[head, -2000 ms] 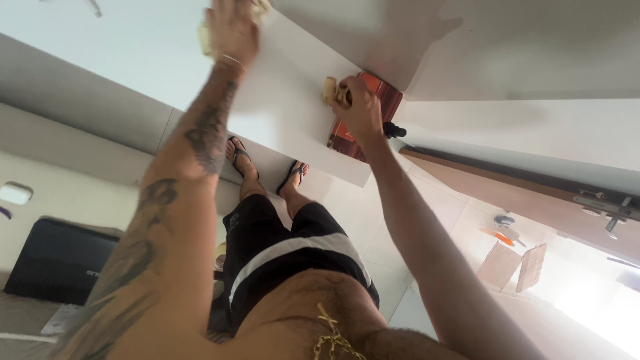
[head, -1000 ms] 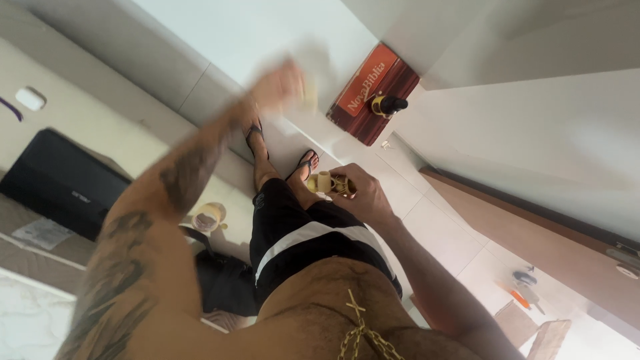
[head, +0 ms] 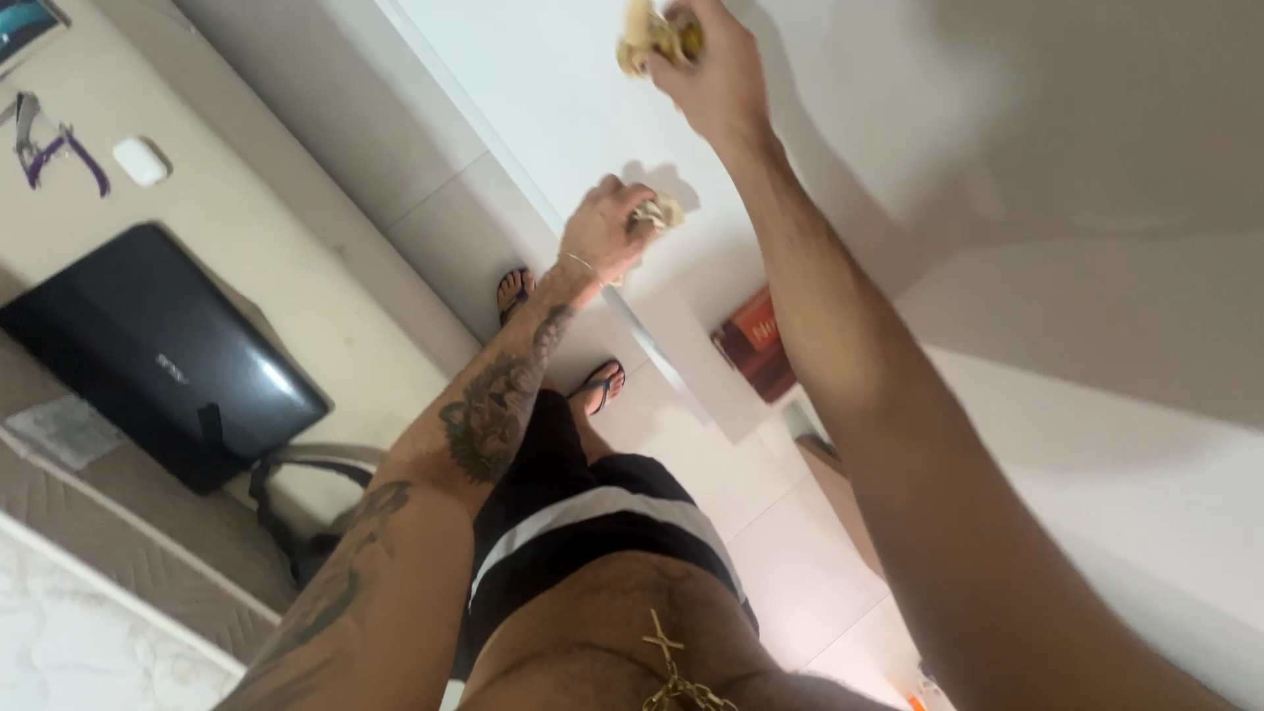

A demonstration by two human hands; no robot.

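Observation:
My left hand (head: pixel 612 229) is closed around a crumpled pale cloth (head: pixel 657 212), above the edge of a white surface (head: pixel 553 109). Farther up, near the top edge of the view, my right hand (head: pixel 716 74) grips a yellowish bundle (head: pixel 657 41); blur hides exactly what it is, though a darker yellow part shows between the fingers. A red and brown book (head: pixel 760 346) lies on the white surface, partly covered by my right forearm.
To the left, a cream-coloured top carries a black Asus laptop (head: pixel 168 355), a white case (head: pixel 141 161) and purple-handled pliers (head: pixel 61 158). A dark strap (head: pixel 272 504) lies by the laptop. My sandalled feet stand on floor tiles (head: pixel 444 217) between the two surfaces.
My right hand has moved from near my shorts up over the white surface, still holding the yellowish bundle. The dark bottle seen on the book earlier is not visible now. The view has shifted.

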